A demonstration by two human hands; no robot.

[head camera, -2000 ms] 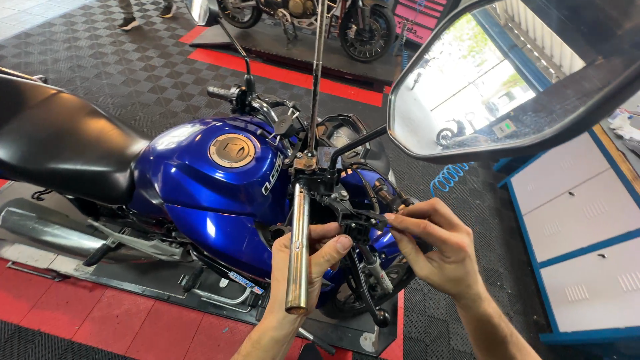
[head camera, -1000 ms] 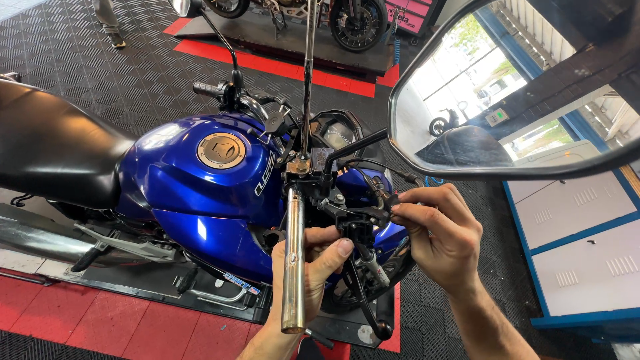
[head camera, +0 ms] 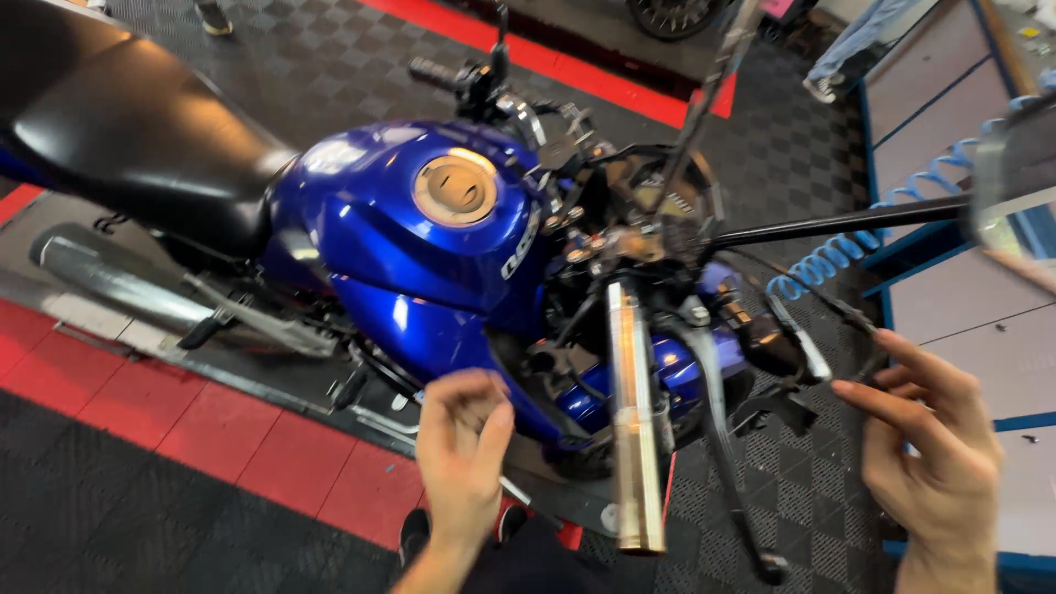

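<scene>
A blue motorcycle's fuel tank [head camera: 396, 223] with a round metal cap fills the middle of the view. Its bare metal handlebar end [head camera: 635, 421], without a grip, points toward me. Beside it hangs a black and silver hand lever [head camera: 722, 437]. My left hand [head camera: 466, 445] hovers left of the bar, fingers curled, with nothing visible in it. My right hand [head camera: 932, 429] is right of the lever, near the front turn signal; its thumb and fingers are at the end of a thin black cable [head camera: 833, 305]. Blur leaves unclear whether they pinch it.
The mirror stem [head camera: 841, 221] reaches right to a mirror at the edge. A coiled blue hose [head camera: 833, 254] hangs by light cabinets [head camera: 973, 346]. Red floor tiles [head camera: 206, 429] run along the near side. Two other people's legs show at the top.
My left hand has come off the handlebar and lever area and moved left. My right hand has moved right, away from the lever mount. The view has shifted.
</scene>
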